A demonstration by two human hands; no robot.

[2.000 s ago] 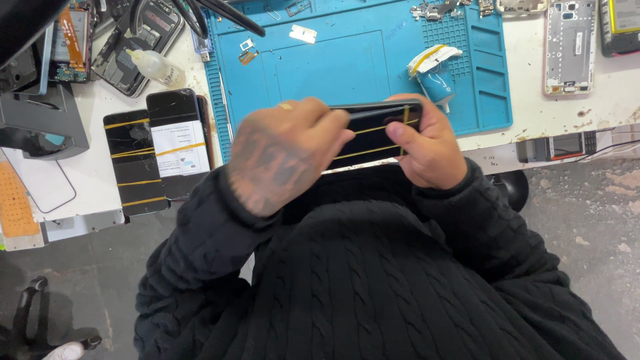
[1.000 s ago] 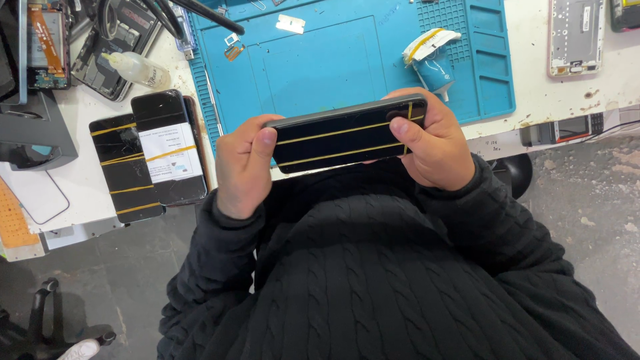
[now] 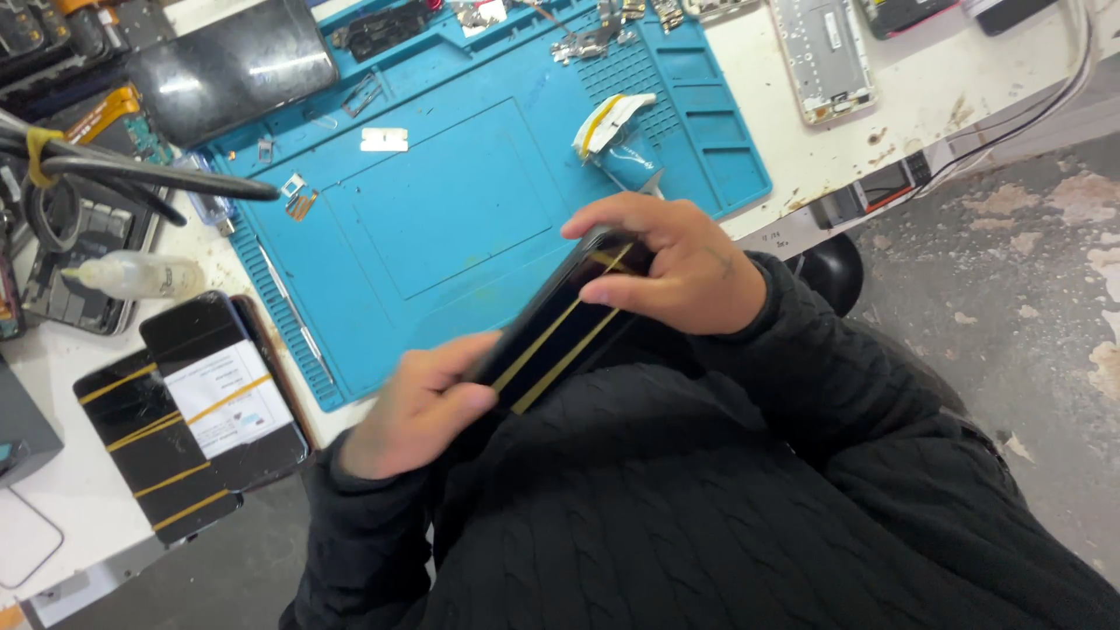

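Between my two hands a black smartphone (image 3: 560, 328) with yellow rubber bands around it is held at a slant, near the front edge of a blue silicone repair mat (image 3: 455, 201). My left hand (image 3: 424, 402) grips its lower left end, thumb on the banded face. At the upper right end, my right hand (image 3: 678, 267) holds it with the thumb across the face and fingers over the edge. Behind my right hand lies a small blue-and-white packet (image 3: 617, 140) with a yellow band. The phone's far side is hidden.
Banded phones (image 3: 162, 446), one under a printed paper (image 3: 223, 394), lie at the bench's left front edge. Beside them are a plastic bottle (image 3: 144, 276) and black cables (image 3: 157, 171). A metal phone frame (image 3: 825, 57) lies back right; a metal tool (image 3: 293, 311) rests on the mat.
My left hand was over the phone's face, then moved to its left end. The phone has turned from nearly level to a steep slant. The view has rotated.
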